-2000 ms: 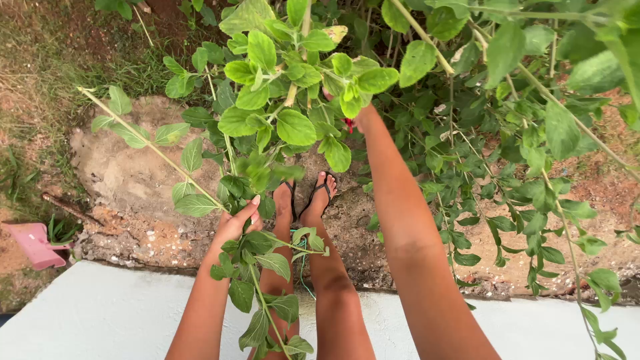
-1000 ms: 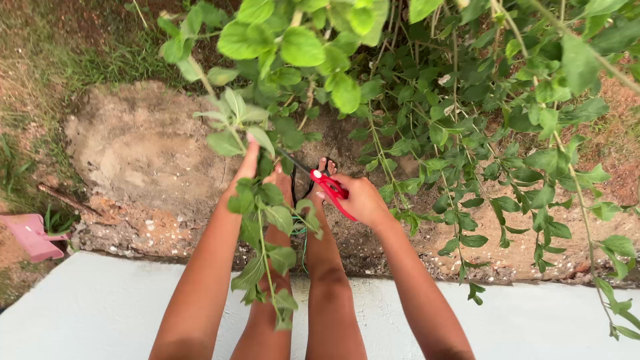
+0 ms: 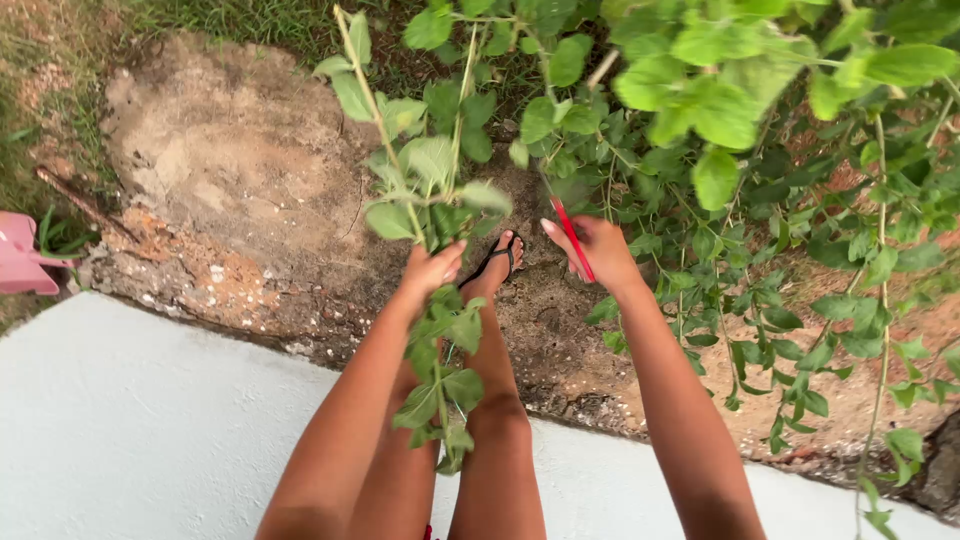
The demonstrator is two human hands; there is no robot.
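My left hand (image 3: 433, 271) is closed around a bunch of leafy green stems (image 3: 431, 161); some stick up above the fist and one hangs down over my leg. To its right, my right hand (image 3: 596, 251) holds red-handled scissors (image 3: 571, 238), whose dark blades point up toward the shrub and are blurred. Whether the blades are apart or together cannot be told. The leafy shrub (image 3: 712, 112) fills the upper right, its long branches hanging beside and beyond my right hand.
A pale painted wall (image 3: 150, 420) crosses the bottom of the view. Beyond it lies a rough concrete slab (image 3: 240, 165) with grass around it. A pink plastic piece (image 3: 22, 255) and a rusty rod (image 3: 82, 201) lie at the left. My foot wears a black flip-flop (image 3: 496, 262).
The scissors have moved away from the stems at my left hand and now point up toward the shrub. Two seconds ago my right hand was up among the leaves. The view has shifted.
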